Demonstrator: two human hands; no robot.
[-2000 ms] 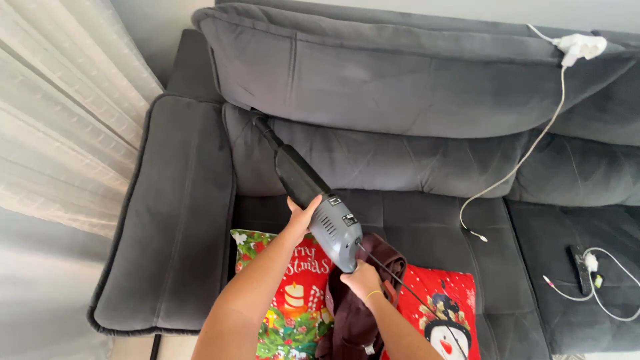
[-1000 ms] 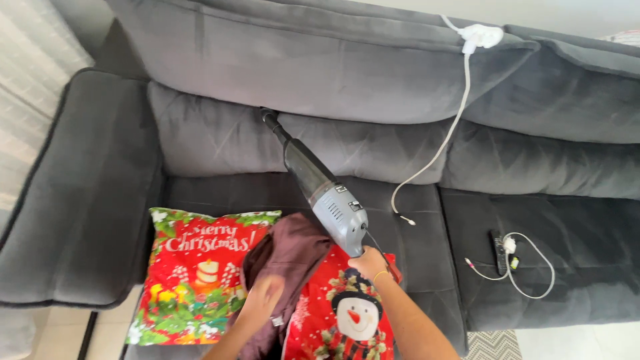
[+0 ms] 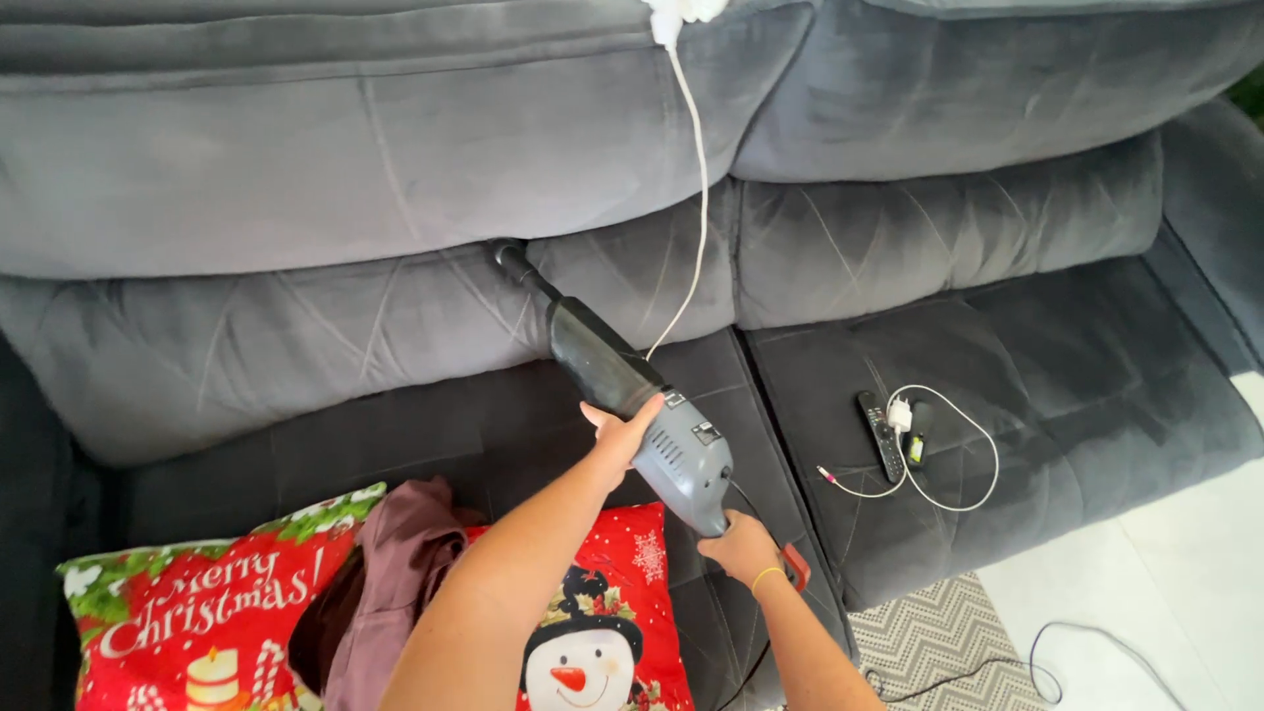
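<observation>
A grey and black handheld vacuum cleaner (image 3: 681, 464) slants across the middle of the view. Its black nozzle (image 3: 509, 257) touches the seam between the upper and lower back cushions of the dark grey sofa (image 3: 444, 148). My left hand (image 3: 620, 441) supports the body from the left side, thumb on top. My right hand (image 3: 743, 545), with a yellow band at the wrist, is closed around the rear handle. A black cord runs from the vacuum's rear, partly hidden by my right arm.
Two Christmas cushions, one lettered (image 3: 197, 612) and one with a snowman (image 3: 642, 612), lie on the seat with a mauve garment (image 3: 395, 583). Right of them are a remote control (image 3: 881, 434) and white charger cable (image 3: 992, 464). Another white cable (image 3: 703, 197) hangs down the backrest. A dark cord crosses the patterned rug (image 3: 938, 642).
The vacuum has moved right along the back cushions. My left hand, off the vacuum and over the garment one second ago, is on its body again. The view has shifted right.
</observation>
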